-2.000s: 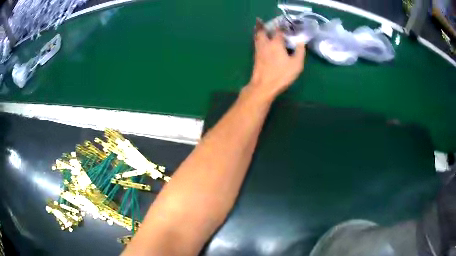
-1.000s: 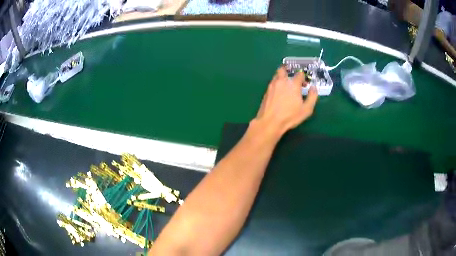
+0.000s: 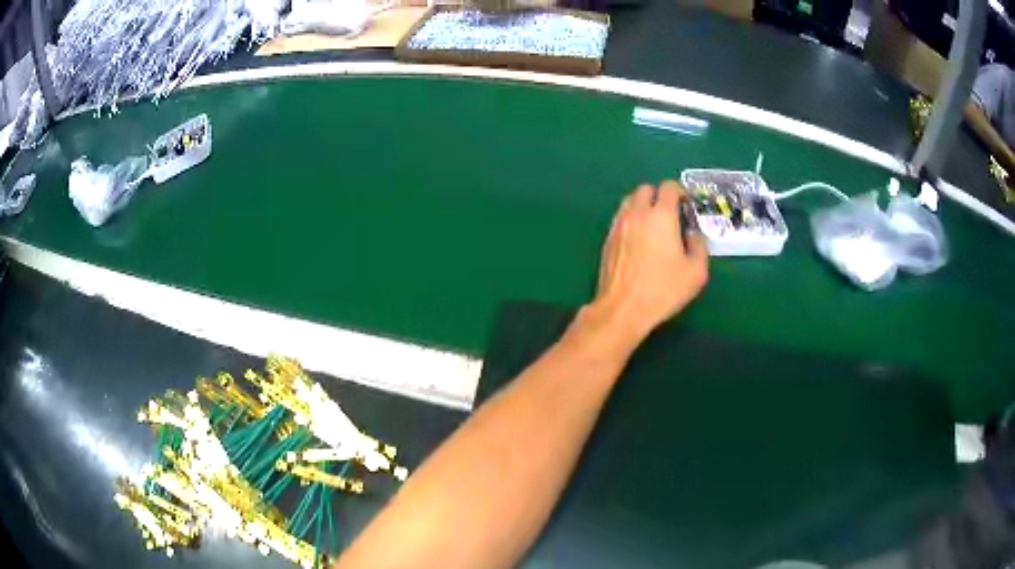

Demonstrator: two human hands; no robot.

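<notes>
A white socket housing [image 3: 733,211] lies open side up on the green conveyor belt, right of centre. It holds a green board, a yellow block and dark parts. A white cord runs from it to a clear-bagged bundle [image 3: 878,240] at its right. My bare left hand [image 3: 653,253] reaches in from below, palm down, with its fingers at the housing's left wall. They overlap that edge; whether they grip it is hidden. My right hand is not in view.
A gold contact strip pile with green wires [image 3: 245,472] lies at lower left. Another housing [image 3: 181,148] with a bagged bundle is at the belt's left. A dark mat [image 3: 723,445] is below my hand. A tray [image 3: 503,41] stands beyond the belt; a grey post rises at right.
The housing and its bagged bundle show further right and lower. My left hand has shifted from over the housing to its left edge. The view has also shifted, and the left-hand housing shows slightly further right.
</notes>
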